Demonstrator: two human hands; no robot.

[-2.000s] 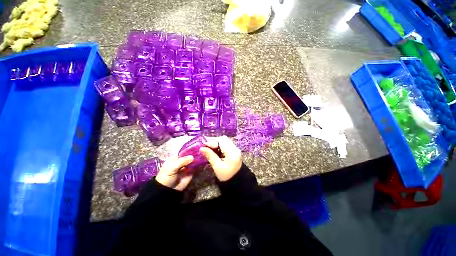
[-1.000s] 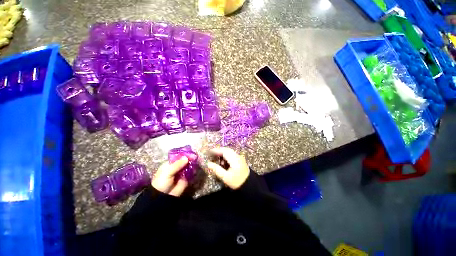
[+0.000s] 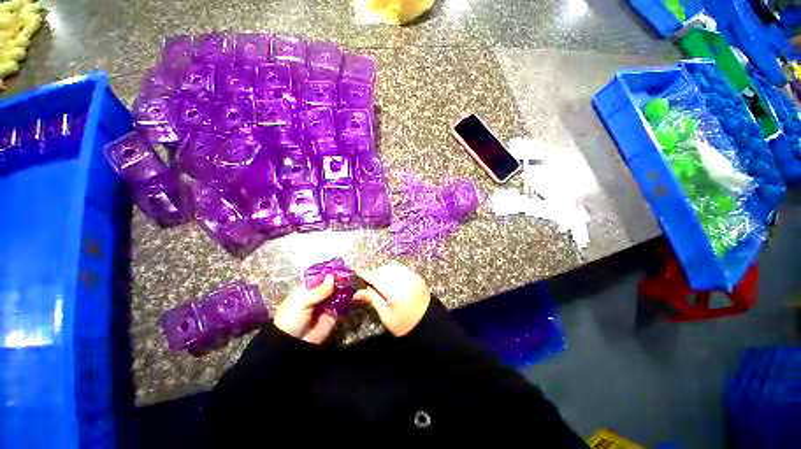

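My left hand (image 3: pixel 303 314) holds a clear purple moulded part (image 3: pixel 330 282) near the table's front edge. My right hand (image 3: pixel 397 296) is curled at the part's right side, its fingertips close to it; what it holds is mostly hidden, with only a thin dark bit showing at the fingers. A large block of purple parts (image 3: pixel 270 112) lies on the speckled worktop (image 3: pixel 474 250) beyond my hands. A short row of purple parts (image 3: pixel 216 317) lies to the left of my left hand. A heap of thin purple trimmings (image 3: pixel 425 213) lies beyond my right hand.
A blue crate (image 3: pixel 44 254) with some purple parts stands at left. A smartphone (image 3: pixel 487 148) and white scraps (image 3: pixel 553 195) lie right of the trimmings. A blue crate (image 3: pixel 654 167) with green parts stands at right above a red stool (image 3: pixel 694 294). Pale yellow parts lie far left.
My right hand moved away from the purple part and has come back against it. The view shifted, so the block and crates sit farther left than in the earliest frame.
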